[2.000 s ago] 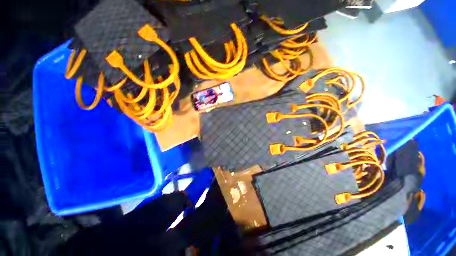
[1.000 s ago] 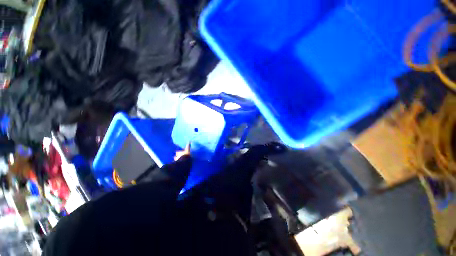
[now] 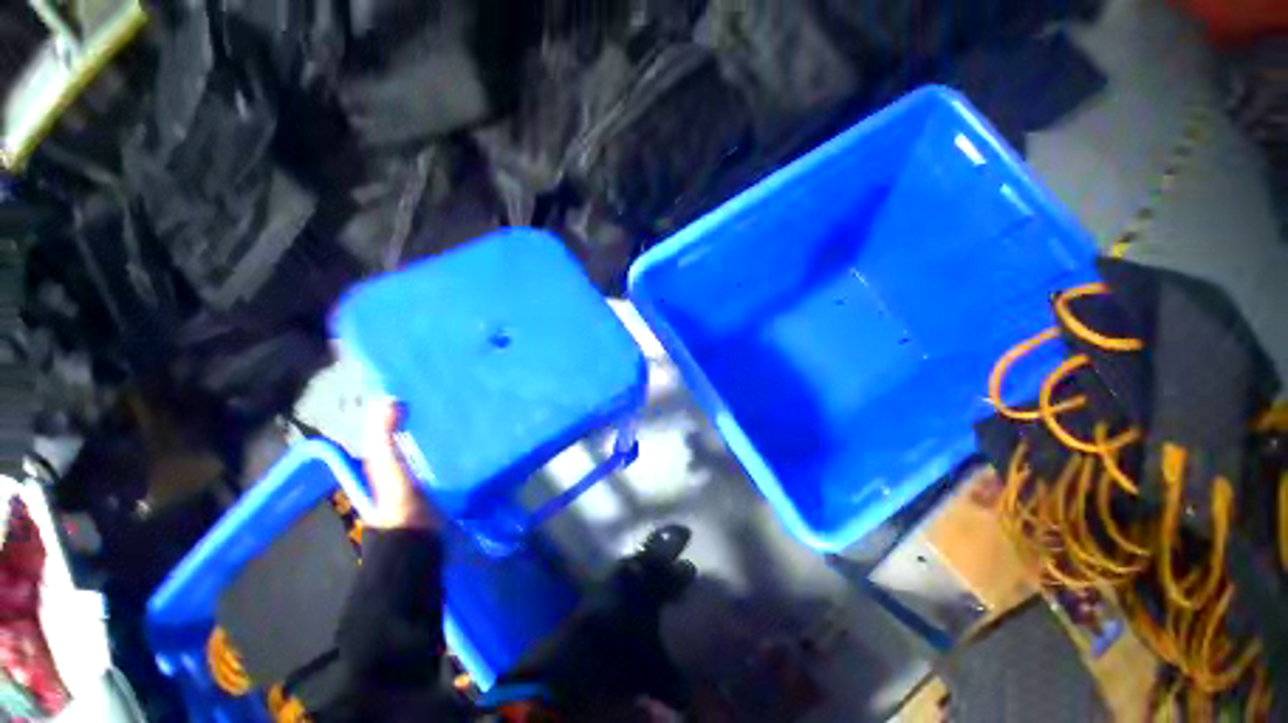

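A blue plastic stool shows its square seat with a small centre hole, tilted towards me, left of centre. Its legs are partly hidden under the seat. My left hand, bare in a black sleeve, grips the stool's near left edge; most of its fingers are hidden. My right hand is not in view.
An empty blue crate stands right of the stool. Another blue crate with dark panels is lower left. Black bags heap behind. Panels with orange handles lie right. A dark shape, perhaps a shoe, shows below the stool.
The view has turned. My left hand has taken hold of the stool, which now appears larger and closer, its seat turned more towards me.
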